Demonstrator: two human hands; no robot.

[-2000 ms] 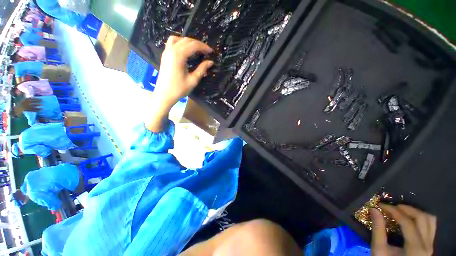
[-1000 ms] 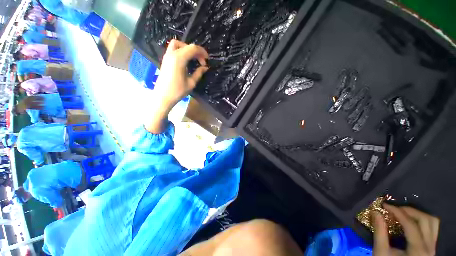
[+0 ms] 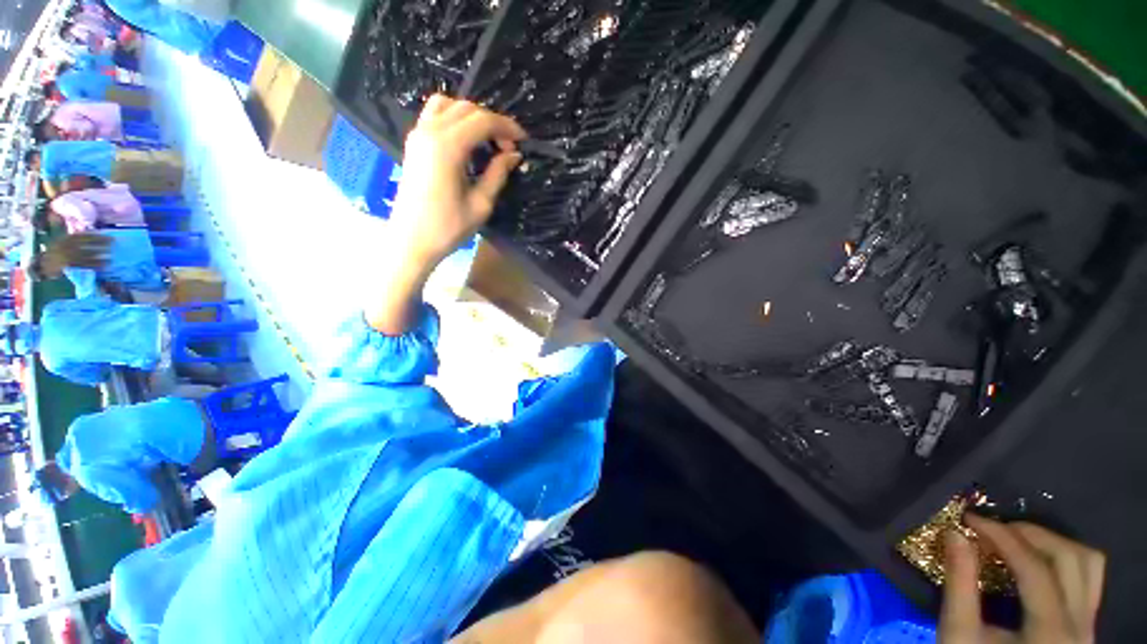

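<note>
My left hand [image 3: 455, 170] is at the near edge of the left compartment, with thumb and fingers curled together around a dark piece that looks like a black plastic part, mostly hidden by the fingers. My right hand [image 3: 1025, 566] is at the bottom right, cut off by the lower edge. Its thumb and fingertips touch the heap of brass pins [image 3: 931, 544]; whether a pin is pinched cannot be seen. Loose black parts [image 3: 928, 424] lie scattered in the middle compartment [image 3: 805, 271], with a few stray pins.
Black parts [image 3: 629, 151] are densely piled in the left compartment. A raised divider [image 3: 704, 170] separates it from the middle one. Cardboard boxes [image 3: 287, 111], blue stools [image 3: 245, 409] and several people in blue or pink smocks [image 3: 113, 340] are at the left. My blue sleeve crosses the lower left.
My left hand has drawn back slightly left, and its fingers have closed more. My right hand stays at the pin heap, with thumb and index finger closer together. The tray view has shifted slightly.
</note>
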